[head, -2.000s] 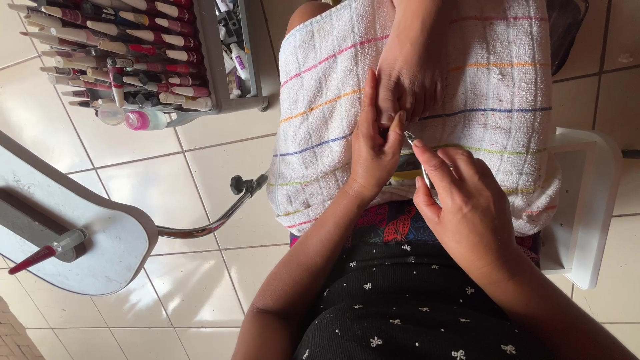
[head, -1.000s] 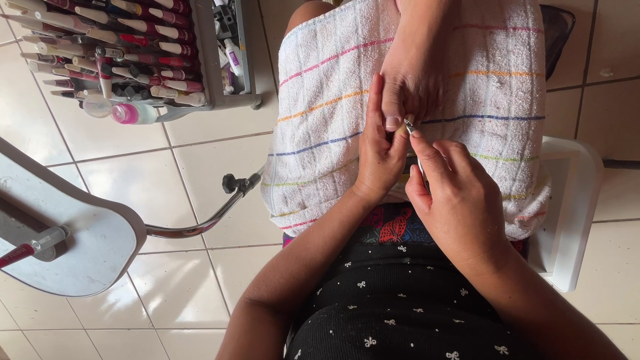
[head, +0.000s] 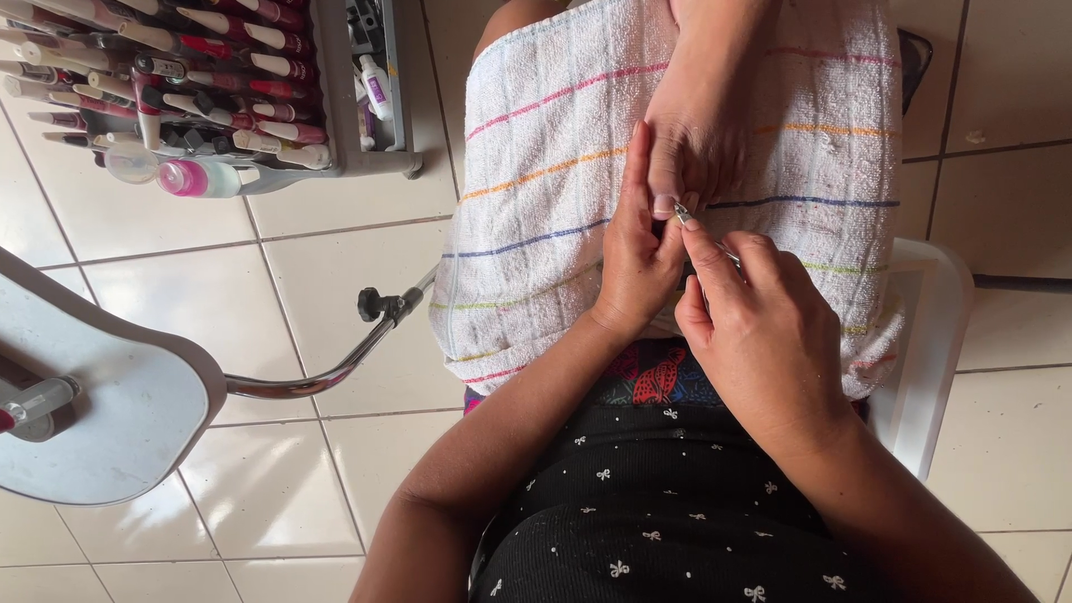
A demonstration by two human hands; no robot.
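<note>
Another person's bare foot (head: 703, 134) rests, toes toward me, on a white striped terry towel (head: 544, 201) spread over my lap. My left hand (head: 641, 243) holds the front of the foot, its fingers along the side of the big toe and its thumb near the toe tips. In my right hand (head: 754, 318) is a metal cuticle nipper (head: 682, 213), its handles mostly hidden by the palm and fingers. The nipper's jaws are at the inner edge of the big toe's nail (head: 664, 204), beside the neighbouring toe. Whether they touch the skin cannot be told.
A grey cart (head: 343, 92) at the upper left holds many nail polish bottles (head: 243, 67) and a pink-capped bottle (head: 201, 178). Below it, a pale tray (head: 109, 394) on a curved metal arm (head: 310, 385) carries a bottle. A white plastic seat edge (head: 930, 335) shows at right.
The nipper and my right hand have moved from a little off the toes to the edge of the big toe's nail. My left hand keeps its hold on the foot.
</note>
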